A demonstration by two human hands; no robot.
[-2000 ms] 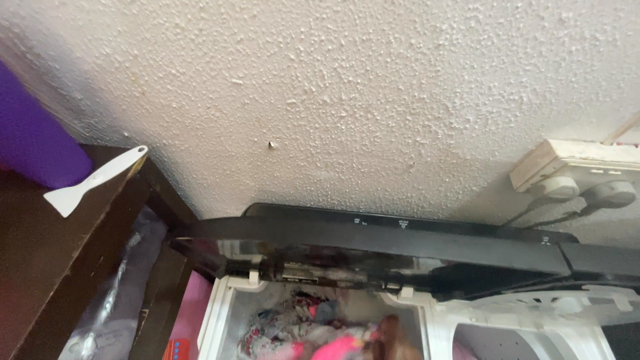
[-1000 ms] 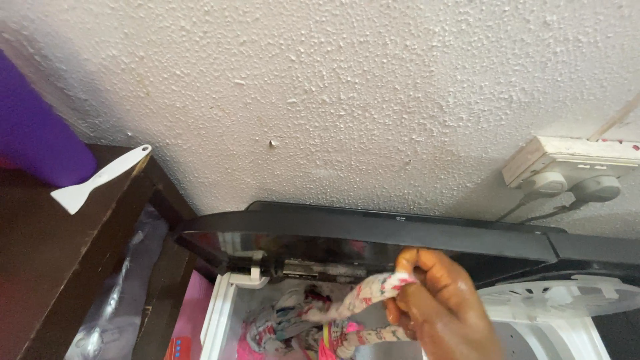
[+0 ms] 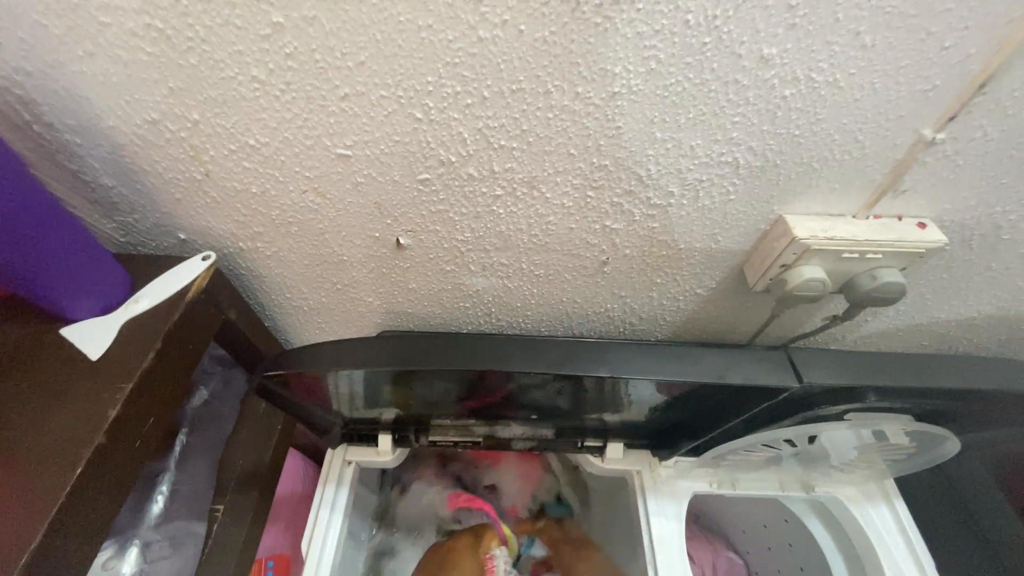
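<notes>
At the bottom middle, inside the wash tub (image 3: 372, 512) of a twin-tub washing machine, my left hand (image 3: 456, 554) is closed on a wet patterned cloth (image 3: 498, 560) with a pink strip. My right hand (image 3: 570, 548) is beside it, blurred, with its fingers against the same cloth. Other wet clothes (image 3: 512, 472), some pink, lie in the tub beyond the hands, partly blurred. The black lid (image 3: 512, 400) stands raised behind the tub.
The spin tub (image 3: 768, 536) at the right holds a pink cloth (image 3: 712, 552), its clear inner lid (image 3: 840, 448) raised. A wall socket (image 3: 848, 248) has two plugs. A dark wooden shelf (image 3: 48, 416) at the left bears a white scraper (image 3: 140, 308) and a purple object (image 3: 48, 232).
One second ago a hand held a white and red patterned cloth up over the tub's right edge. Now both hands are low in the tub, close together at the cloth.
</notes>
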